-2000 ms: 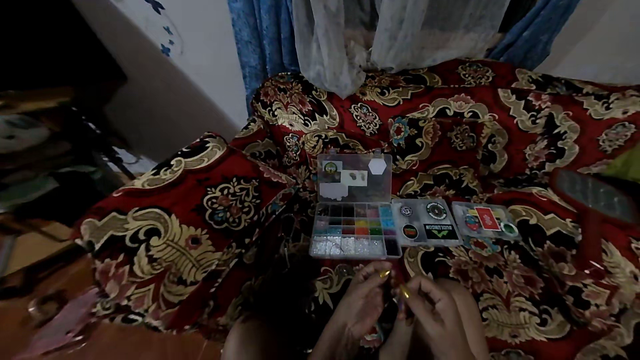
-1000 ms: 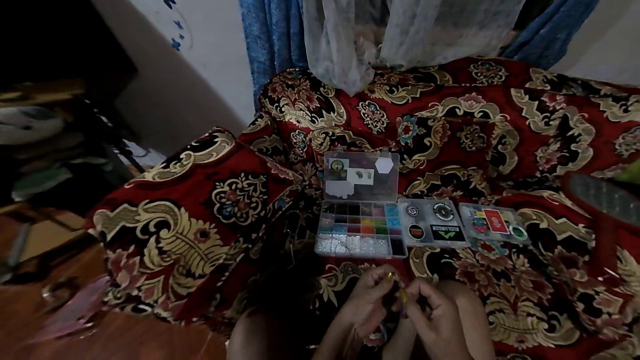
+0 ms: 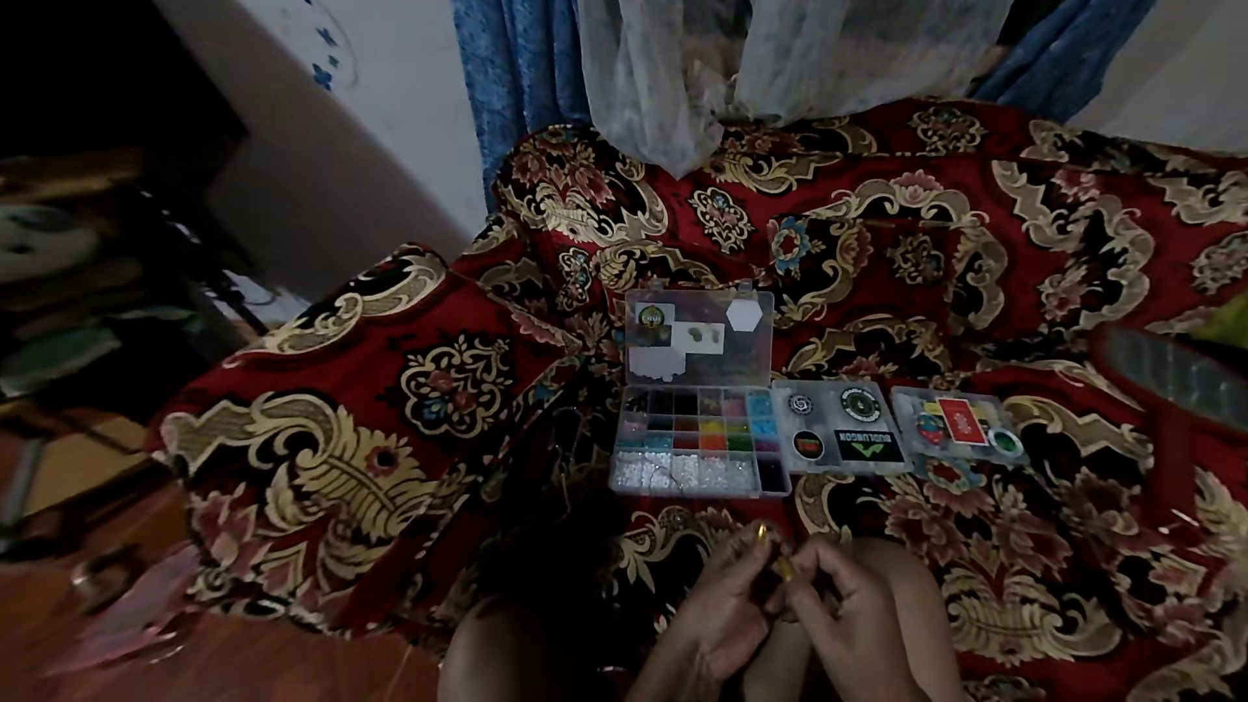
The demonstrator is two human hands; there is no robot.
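My left hand and my right hand meet above my knees, thumbs and fingertips pinched close together. Whatever lies between the fingertips is too small and dark to make out. Just beyond my hands, a clear plastic compartment box stands with its lid raised; its compartments hold beads of many colours, with clear or white ones along the front row. To its right lies a closed plastic case bearing round stickers, and beside that a smaller clear case with a red card on top.
A sofa under a red, black and gold patterned cover bears the boxes. Blue curtains and a sheer white curtain hang behind it. A pink plastic bag lies on the floor at left, below a cluttered shelf.
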